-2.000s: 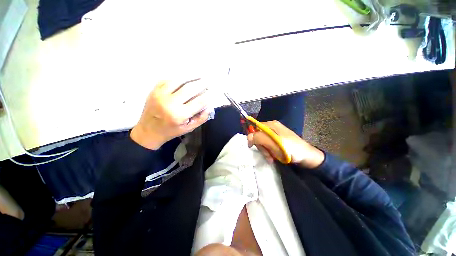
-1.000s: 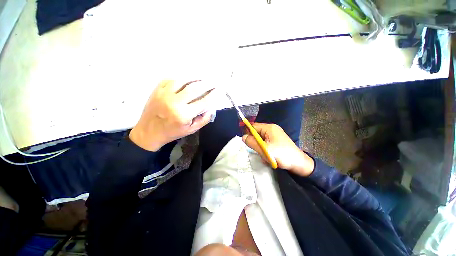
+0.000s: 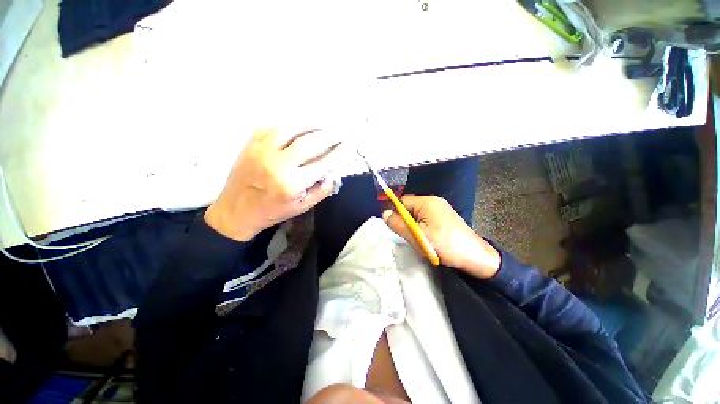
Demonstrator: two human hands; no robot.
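My right hand (image 3: 444, 235) holds scissors with yellow-orange handles (image 3: 409, 218) in front of the table's front edge. Their thin metal blades point up and left toward the edge. My left hand (image 3: 276, 177) is at the table edge with its fingers bent, on or over a glaring white area, perhaps white fabric (image 3: 237, 71). A small pale bit shows at its fingertips. Glare hides what the fingers hold and where the white material ends. The blade tips are just right of my left fingertips.
A dark navy fabric piece (image 3: 103, 24) lies at the table's back left. Green-handled snips (image 3: 559, 21) and black-handled scissors (image 3: 676, 83) lie at the right. A navy bundle with white edging (image 3: 110, 276) is below the table edge. White cord (image 3: 47, 251) hangs at the left.
Since two seconds ago my right hand has moved slightly down and left, and the scissors have turned edge-on. My left hand is nearly still. The view has shifted slightly.
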